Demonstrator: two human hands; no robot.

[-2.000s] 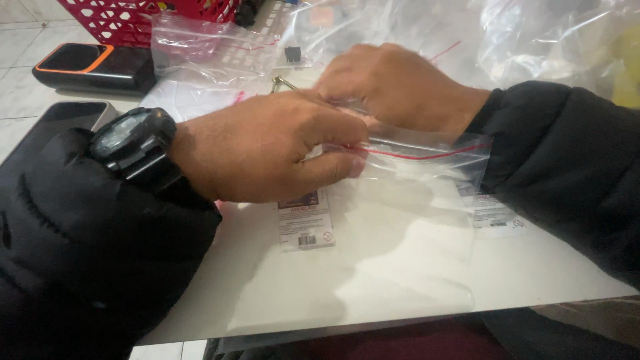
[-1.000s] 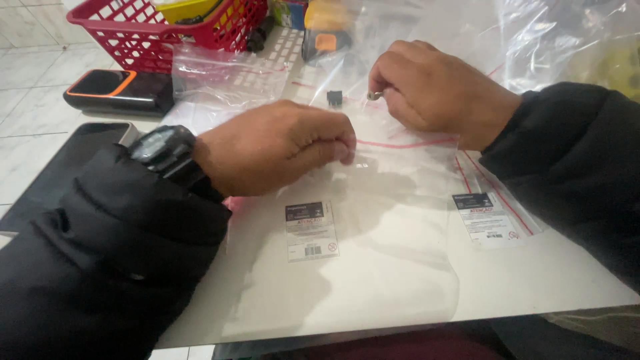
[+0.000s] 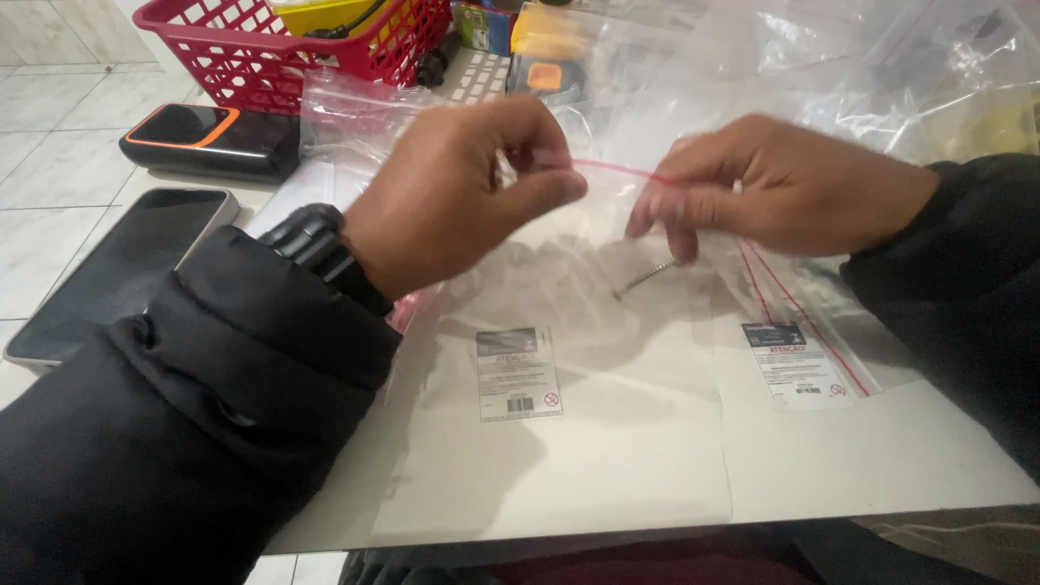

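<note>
A clear zip bag [image 3: 634, 455] with a red closure line and a printed label [image 3: 520, 375] lies toward me on the white table. My left hand [image 3: 475, 191] pinches its top edge between thumb and fingertips. At the right side of the same edge is my right hand [image 3: 756, 187], blurred, its fingers at the bag's mouth. Just under those fingers a metal screw [image 3: 646, 279] slants, seen at the bag's upper part; whether the fingers touch it I cannot tell. Another labelled zip bag [image 3: 800, 366] lies below my right wrist.
A phone [image 3: 122, 268] and a black device with an orange rim [image 3: 211, 142] lie at the left. Behind them stands a red plastic basket [image 3: 284, 53]. A yellow and black tool [image 3: 548, 69] and more clear bags [image 3: 845, 81] are at the back. The table's front edge is near me.
My right hand, which held a small metal thing above the bag, has come down to the bag's mouth. The screw now shows below its fingers. My left hand has raised the bag's edge.
</note>
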